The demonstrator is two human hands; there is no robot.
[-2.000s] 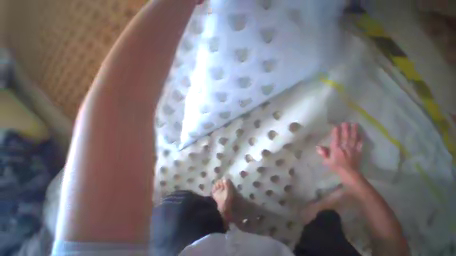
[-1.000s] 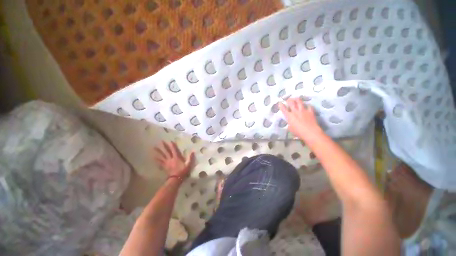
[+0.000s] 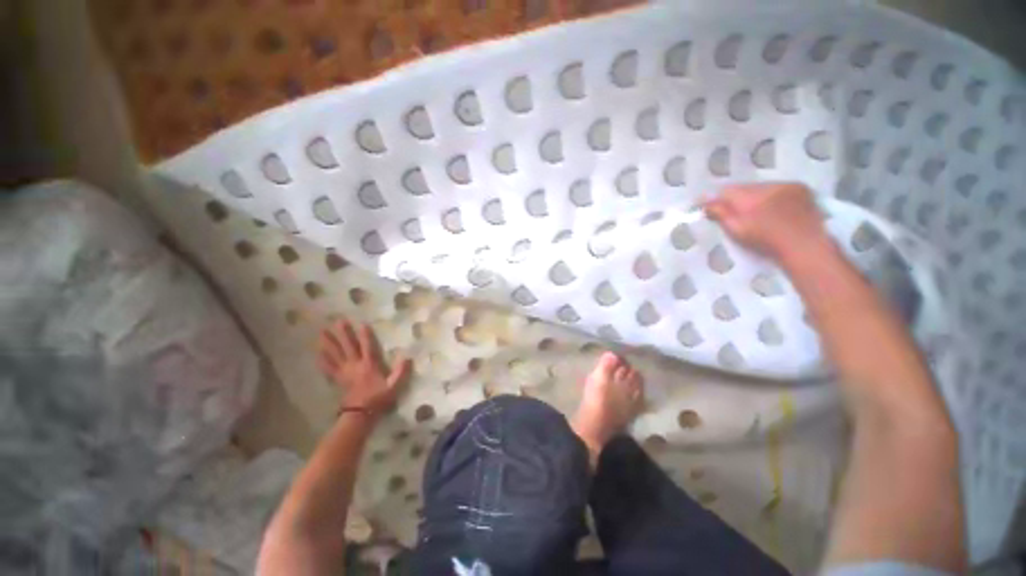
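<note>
The white printed fabric (image 3: 506,158) spreads across the upper middle and right, with rows of grey-beige half-round motifs. My right hand (image 3: 771,219) is closed on a fold of it, right of centre, with the fingertips pinching the cloth. The fabric's lower edge lies over the cream printed fabric (image 3: 354,298), which has brown half-round spots and wrinkles. My left hand (image 3: 360,369) lies flat on the cream fabric with its fingers apart, left of centre, and holds nothing.
The orange-brown printed fabric (image 3: 259,68) lies beyond the white edge at the upper left. A large clear plastic bag (image 3: 113,360) fills the left side. My bare foot (image 3: 611,394) stands on the cream fabric. A thin yellow strip (image 3: 776,450) shows at the lower right.
My right hand has gone from lying open on the white fabric to pinching a fold of it farther right. My left hand stays flat on the cream fabric. More of the cream fabric's left part shows.
</note>
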